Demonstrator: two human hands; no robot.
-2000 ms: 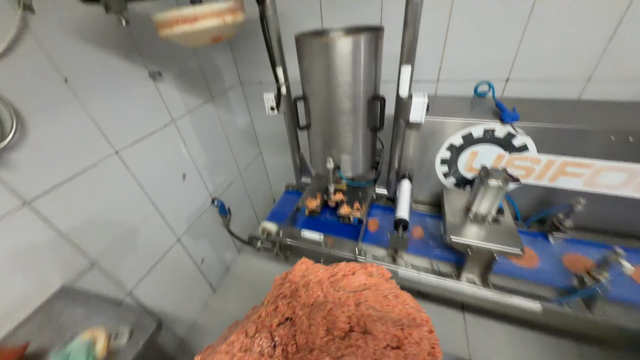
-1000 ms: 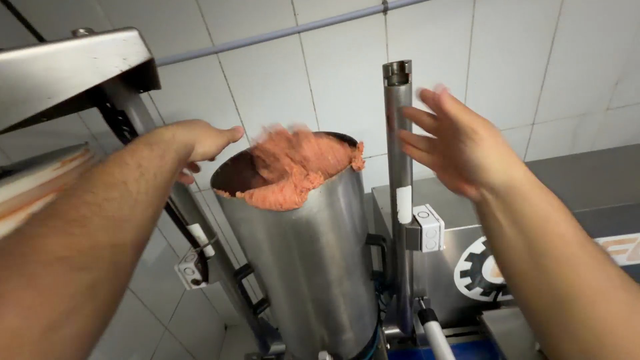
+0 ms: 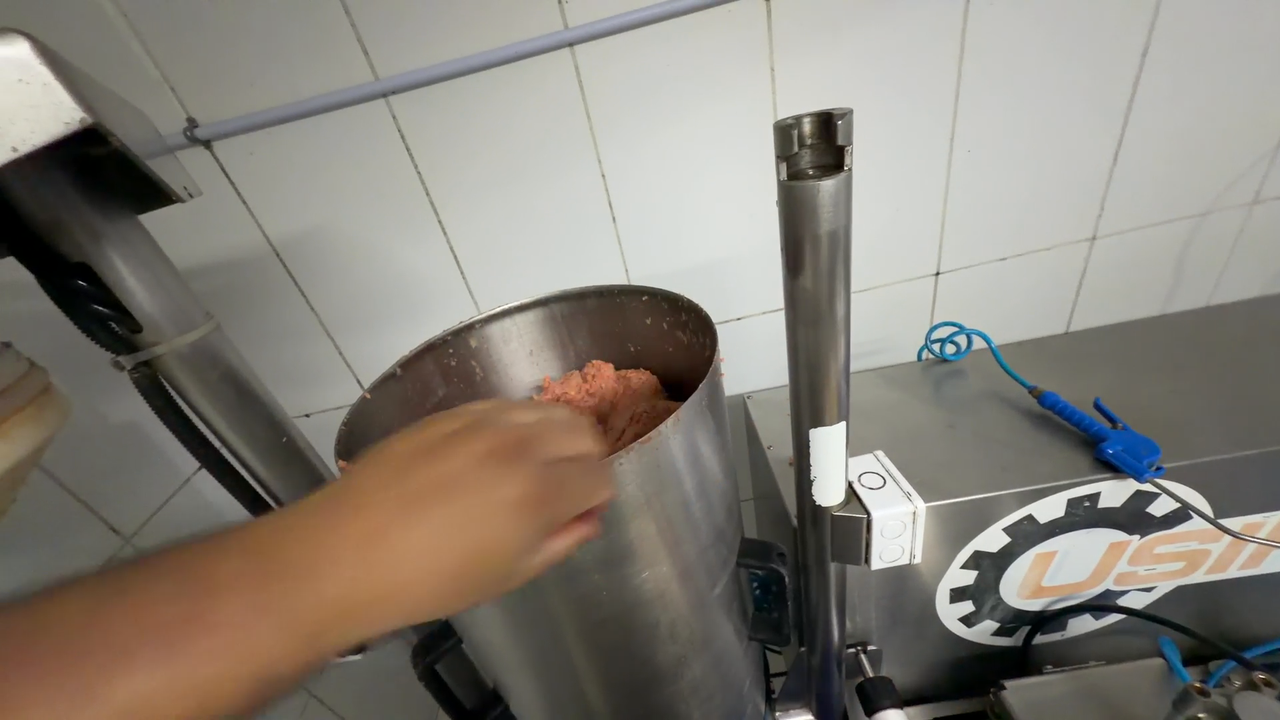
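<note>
A tall stainless steel cylinder [image 3: 640, 560] stands open at the top, tilted in the view. Ground meat [image 3: 610, 395] lies inside it, below the rim, and small bits cling to its inner wall. My left hand [image 3: 500, 490] reaches in from the lower left and is blurred in front of the near rim. Its fingers look curled, but whether they hold anything or touch the rim cannot be told. My right hand is outside the view.
A steel post [image 3: 820, 380] with a white box [image 3: 885, 510] rises right of the cylinder. Left stands another post [image 3: 215, 370] with a black hose. A blue air gun [image 3: 1110, 435] lies on the steel housing [image 3: 1010, 400]. A pipe [image 3: 450, 75] crosses the tiled wall.
The meat heaped at the cylinder's rim a second ago now sits lower inside. My left hand has come across the near rim, and my right hand has left the view.
</note>
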